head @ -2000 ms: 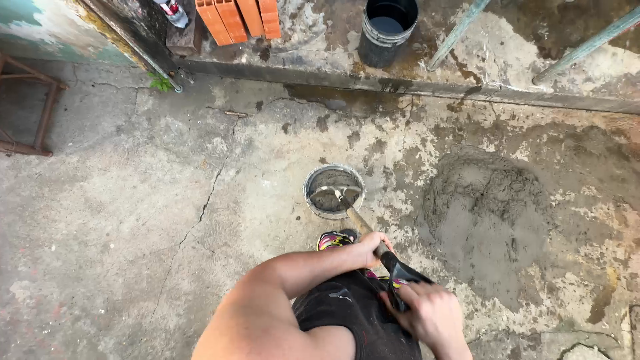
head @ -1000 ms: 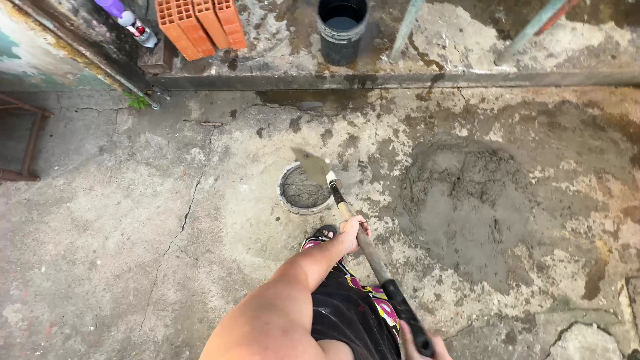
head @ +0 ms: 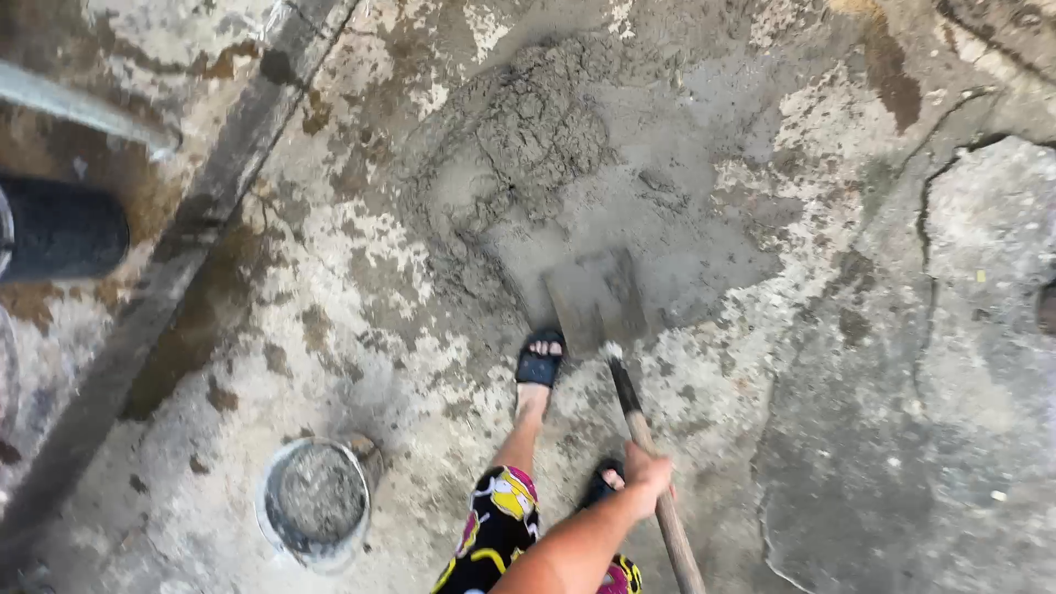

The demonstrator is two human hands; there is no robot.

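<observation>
My left hand (head: 649, 474) is closed around the wooden shaft of a shovel (head: 672, 536). The shovel's flat metal blade (head: 598, 301) lies low over the smeared wet mortar, at the near side of a grey mortar heap (head: 540, 124). My right hand is out of view, as is the upper end of the shaft. A bucket (head: 371, 478) stands to the left of my legs and holds grey mortar.
A black bucket (head: 66, 227) is at the left, beyond a concrete ledge (head: 190, 239), near a pale pole (head: 82, 103). My sandalled feet, one (head: 540, 359) close beside the blade, stand on cracked, stained concrete (head: 874, 495).
The shovel blade has moved from over the mortar bucket to the wet mortar at the heap. My right hand has left the view. The view has swung strongly toward the heap.
</observation>
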